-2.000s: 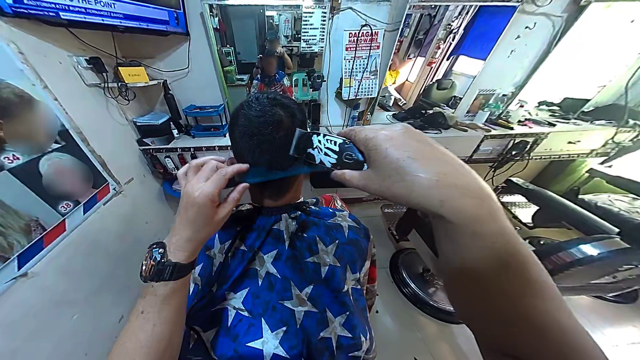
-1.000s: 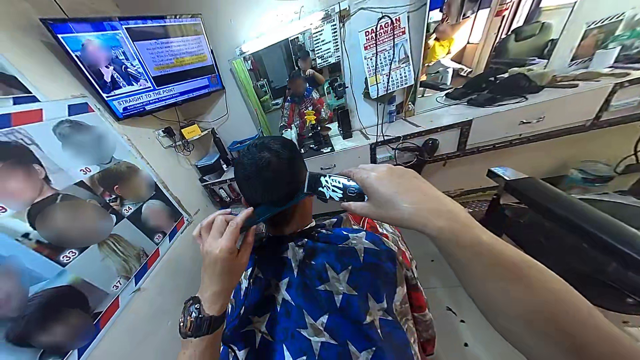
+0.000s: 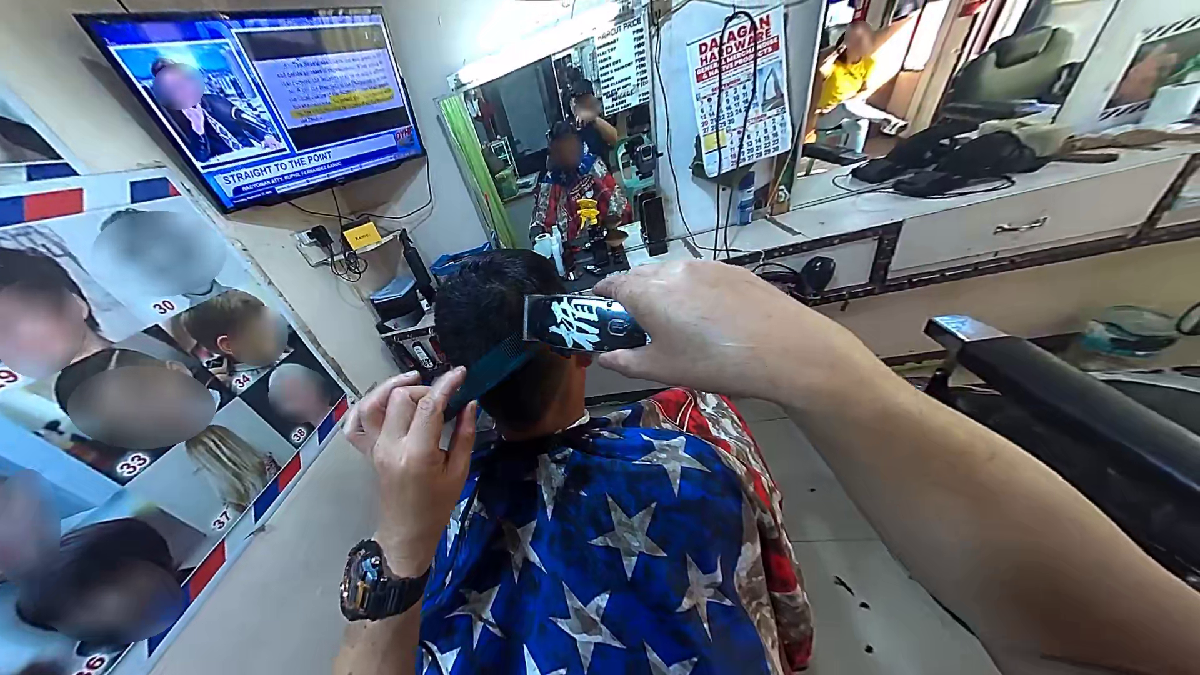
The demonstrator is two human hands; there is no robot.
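Note:
A seated person's head with short dark hair (image 3: pixel 492 291) is seen from behind, above a blue barber's cape (image 3: pixel 600 553) with pale stars. My left hand (image 3: pixel 412 450), below and left of the head, pinches a dark teal comb (image 3: pixel 492 375), which slants up to the right across the back of the head. My right hand (image 3: pixel 712 328) grips a black hair clipper (image 3: pixel 583 323) with white lettering from the right. The clipper's blade end is at the hair, by the comb's upper end. The blade teeth are too small to make out.
On the left wall hang a poster of haircuts (image 3: pixel 225 394) and a television (image 3: pixel 262 103). Ahead are a mirror (image 3: pixel 506 122) and a counter (image 3: pixel 1012 220) with black cloths and cables. A padded black armrest (image 3: pixel 1059 431) stands at right. Cut hair lies on the floor (image 3: pixel 844 525).
The comb has gone from nearly level to a steep slant, with my left hand lower than the clipper. My right hand still holds the clipper by the head. The view has swung and tilted.

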